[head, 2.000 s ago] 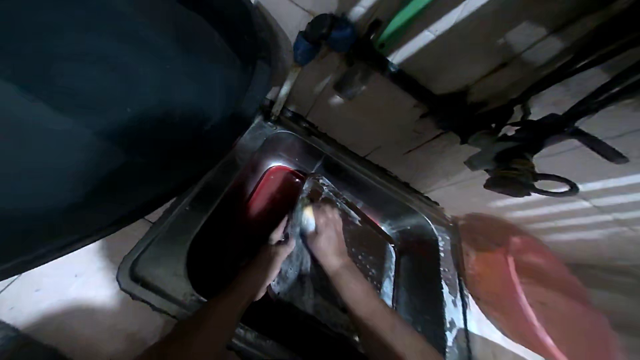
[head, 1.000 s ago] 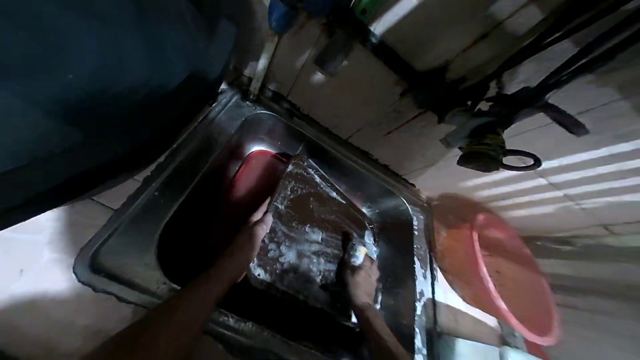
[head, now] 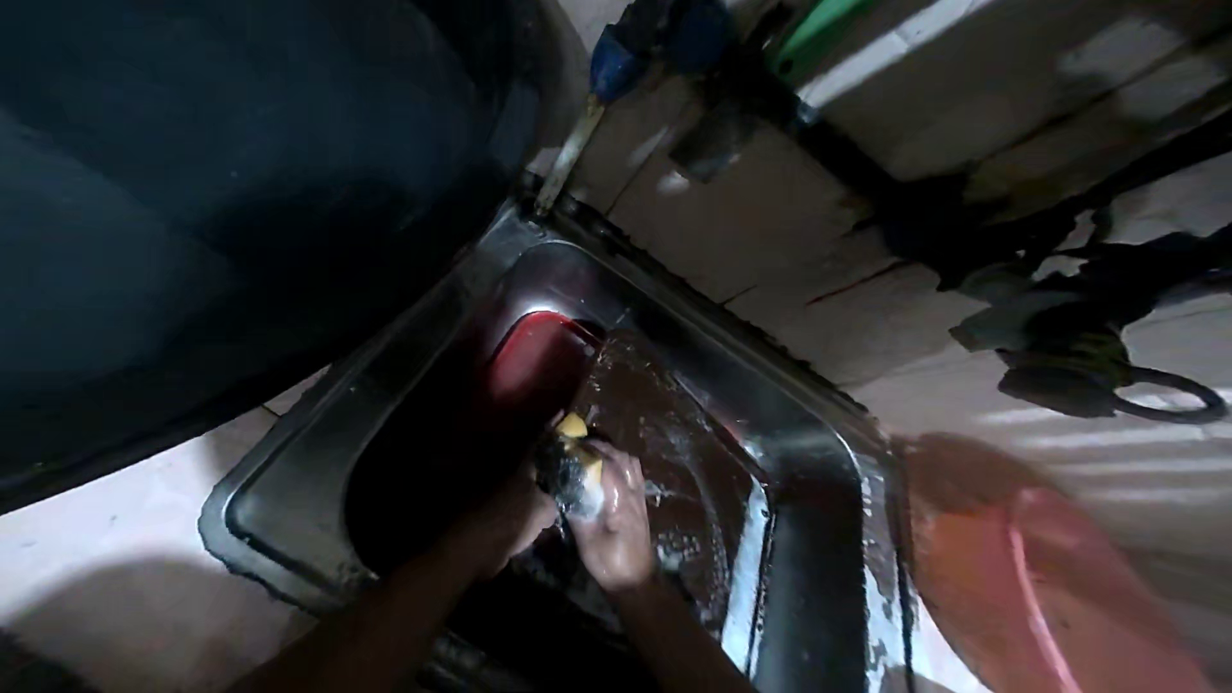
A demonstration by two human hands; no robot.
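Note:
In the stainless steel sink (head: 799, 404) a flat brown rectangular tray (head: 674, 443) lies tilted, streaked with soap suds. My right hand (head: 616, 510) is closed on a soapy sponge (head: 577, 472) with yellow parts showing, over the tray's left side. Close against it on the left is my left hand (head: 525, 515), near the tray's edge; its fingers are partly hidden in shadow, and its grip cannot be made out. A red container (head: 544, 356) sits in the basin beyond both hands.
A large dark rounded vessel (head: 241, 192) fills the upper left beside the sink. A pink plastic basin (head: 1088, 587) stands at the right. Along the tiled wall are a blue-headed tool with a pale handle (head: 573, 154), a green object (head: 818, 34) and dark hanging items (head: 1068, 356).
My right hand with the sponge has moved from the tray's right part to its left edge, beside my left hand. The suds on the tray look thinner than one second ago.

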